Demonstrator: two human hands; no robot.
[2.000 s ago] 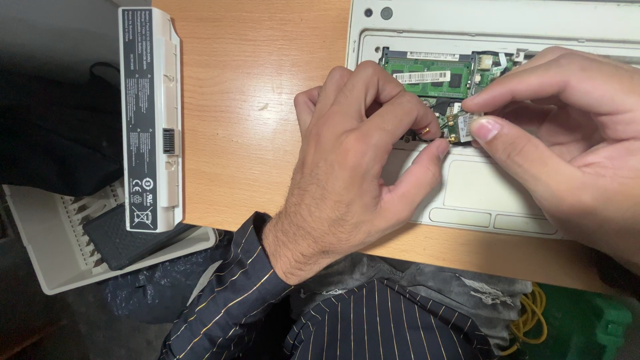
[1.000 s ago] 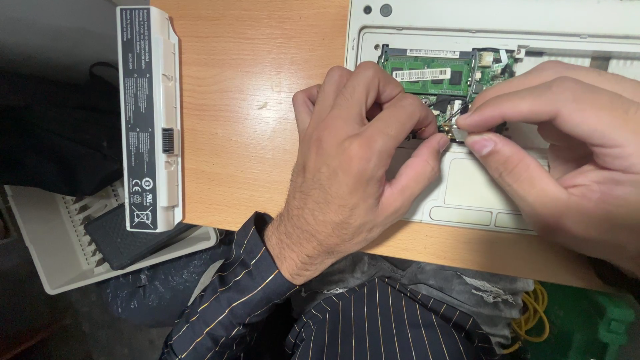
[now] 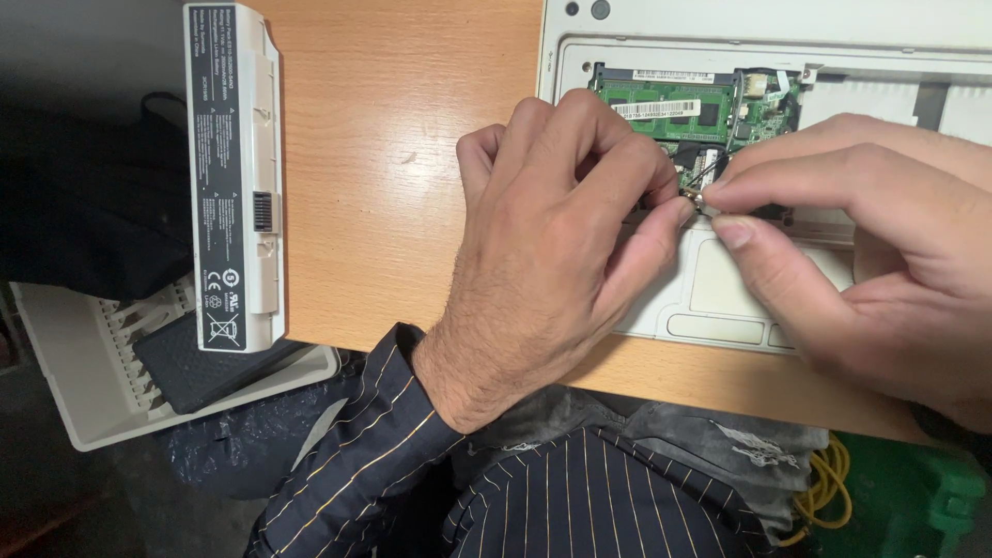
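A white laptop base (image 3: 775,23) lies underside up with its inner bay exposed. In the bay, a green memory module (image 3: 659,108) with a barcode sticker sits beside a green circuit board (image 3: 771,116). My left hand (image 3: 550,225) rests over the bay's left edge, thumb and index fingertips pinched near a small gold-coloured connector (image 3: 691,197). From the right, my right hand (image 3: 860,232) brings its thumb and index finger to the same spot, near thin dark antenna wires (image 3: 709,172). The fingertips hide exactly what each one grips.
A white and black laptop battery pack (image 3: 232,178) lies on the wooden table (image 3: 356,155) at the left. Below the table edge are a light plastic tray (image 3: 85,387) holding a black textured object (image 3: 209,364), a yellow cable (image 3: 829,488) and a green object (image 3: 914,488).
The fingertips of my right hand have shifted slightly within the bay, while my left hand has stayed almost still. Dark wires by my right fingers show more plainly than two seconds ago.
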